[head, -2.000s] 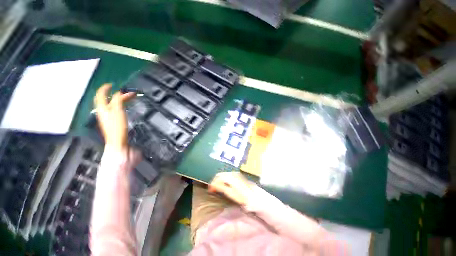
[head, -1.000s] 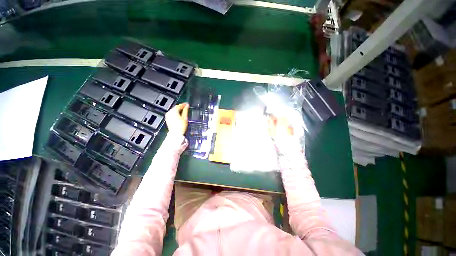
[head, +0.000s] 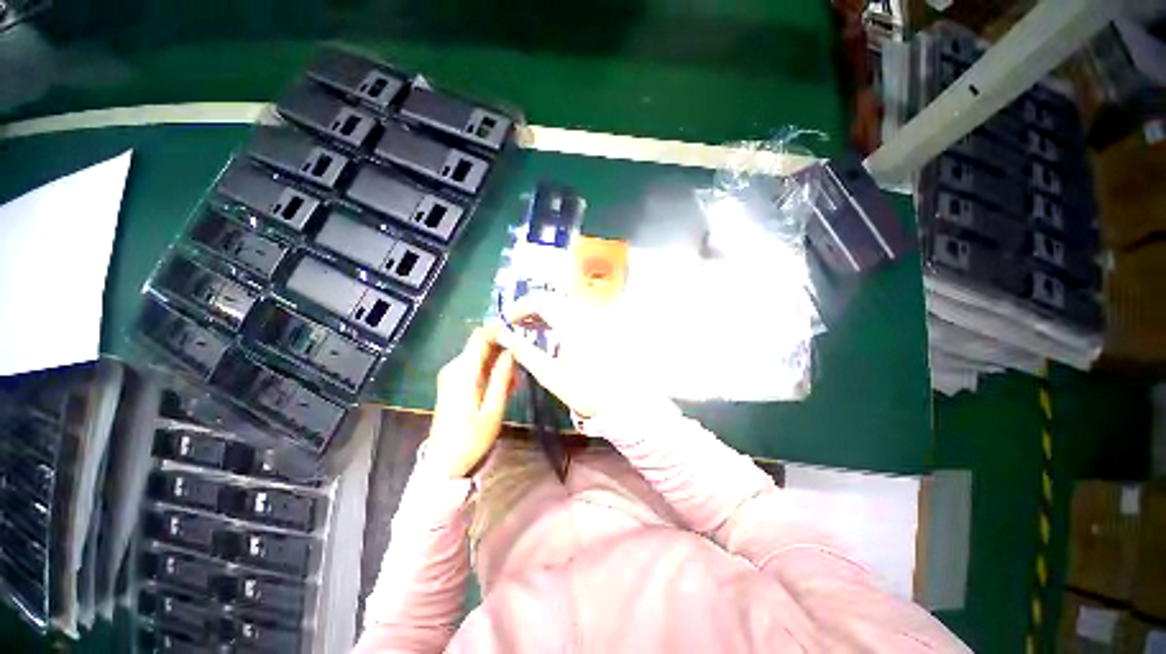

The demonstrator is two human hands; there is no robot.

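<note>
My left hand [head: 471, 394] and my right hand [head: 563, 367] meet at the fingertips over the lower end of the label sheet [head: 522, 273]. A long dark part [head: 550, 428] sticks out below my right hand toward my body; it looks held in that hand. Its upper end is hidden by the fingers. Whether my left fingers grip anything is too blurred to tell. Dark blue blocks show on the sheet's upper end. The orange piece [head: 602, 267] lies right of the sheet, beside a glaring clear plastic bag [head: 729, 319].
A clear blister tray [head: 384, 372] with two rows of dark housings lies at left, with empty pockets at its near end. A white paper sheet [head: 58, 268] is far left. Tray stacks stand lower left [head: 230, 543] and right [head: 1004, 205]. Dark panels [head: 850, 217] lie beside a pale post [head: 985, 96].
My right hand has moved left from the plastic bag to my left hand, and the dark part now shows below it. My left hand has moved down toward the bench's near edge.
</note>
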